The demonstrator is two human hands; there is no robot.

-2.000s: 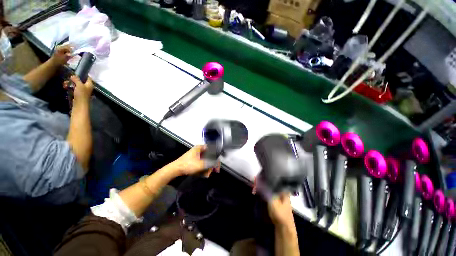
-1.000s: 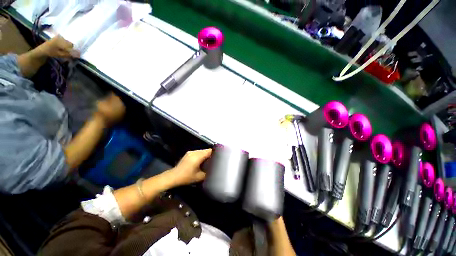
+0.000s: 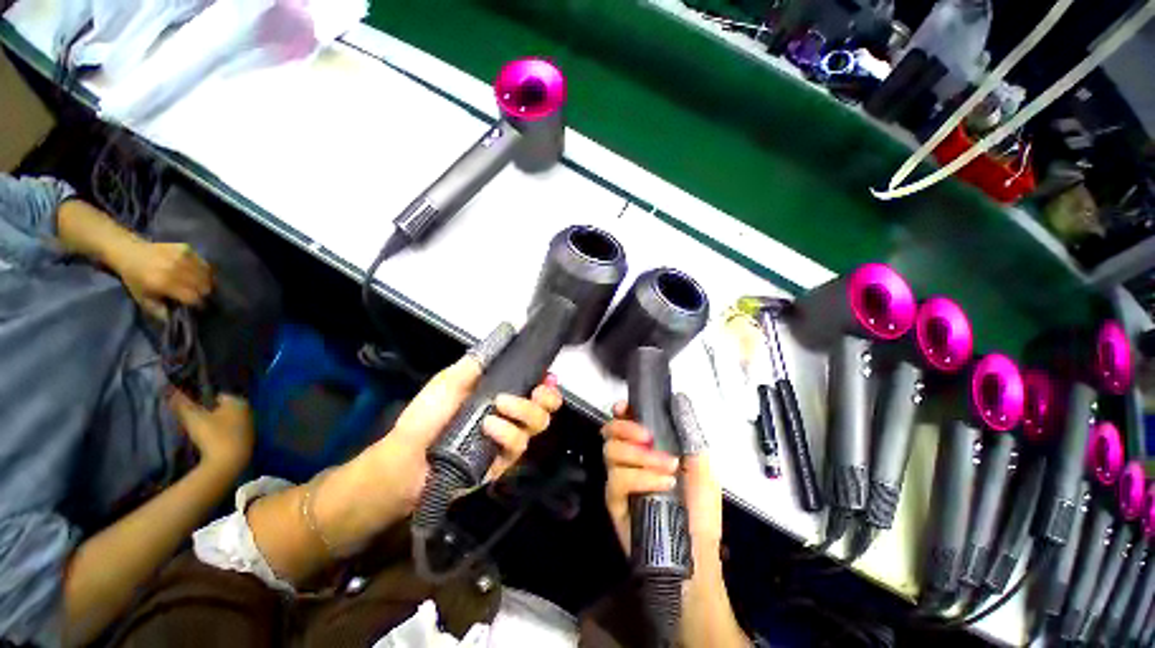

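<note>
My left hand grips one dark grey hair dryer by its handle, with the fingers wrapped round it. My right hand grips a second grey hair dryer by its handle. Both heads are up and away from me, side by side over the bench edge, with plain grey ends and dark round openings showing. Both handles point down towards me, with ribbed lower ends. Pale grey coverings show on a finger of each hand. Whether the heads touch the bench or each other I cannot tell.
Another dryer with a magenta ring lies ahead on the white bench. A small hammer and a short dark stick lie right of my hands. Several dryers lie in rows at the right. A person sits at the left.
The two held dryers have turned from barrel sides to dark round openings and moved forward over the bench. The neighbour's hands have come together near the lap.
</note>
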